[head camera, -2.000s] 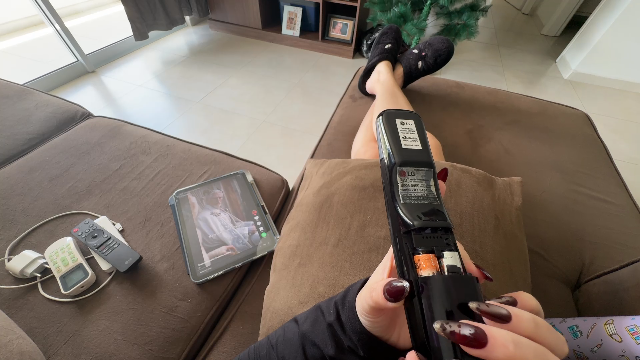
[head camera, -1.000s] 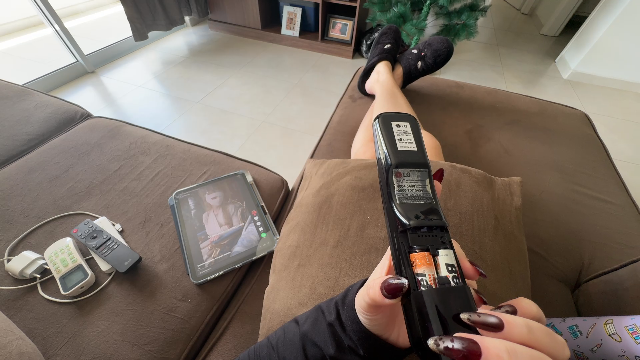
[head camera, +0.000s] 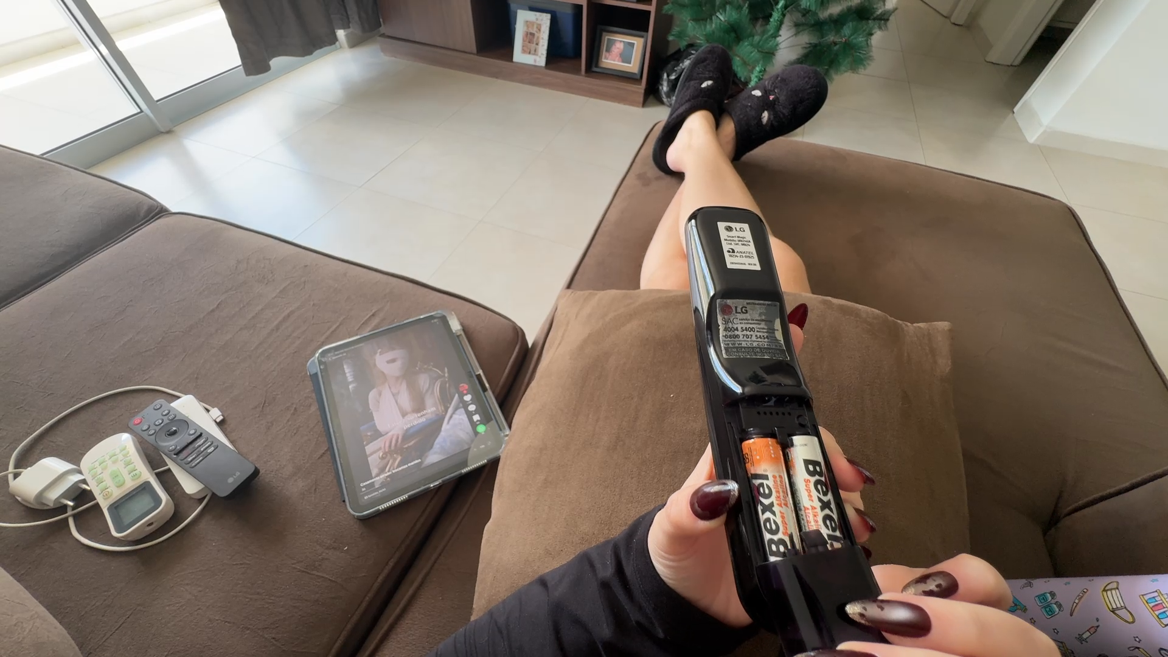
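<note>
A black LG remote control (head camera: 744, 365) is held back side up above a brown cushion. My left hand (head camera: 698, 538) is wrapped around its body, thumb on the near side and fingertips showing on the far side. Two Bexel batteries lie side by side in its compartment, one orange and white (head camera: 771, 497), the other mostly white (head camera: 815, 493). At the lower end, the fingers of my right hand (head camera: 940, 607) rest on the black battery cover (head camera: 817, 593), which sits low and leaves most of the batteries exposed. The remote's bottom end is partly hidden by those fingers.
The brown cushion (head camera: 602, 411) lies across the lap on a brown sofa (head camera: 274, 292). To the left are a tablet (head camera: 411, 411), a dark grey remote (head camera: 196, 447), a white air-conditioner remote (head camera: 128, 484), and a white charger (head camera: 46, 482) with its cable. Slippered feet rest on the sofa's far end.
The battery cover has moved down toward the remote's lower end, uncovering more of both batteries. My right hand has moved down with it. My left hand keeps its hold.
</note>
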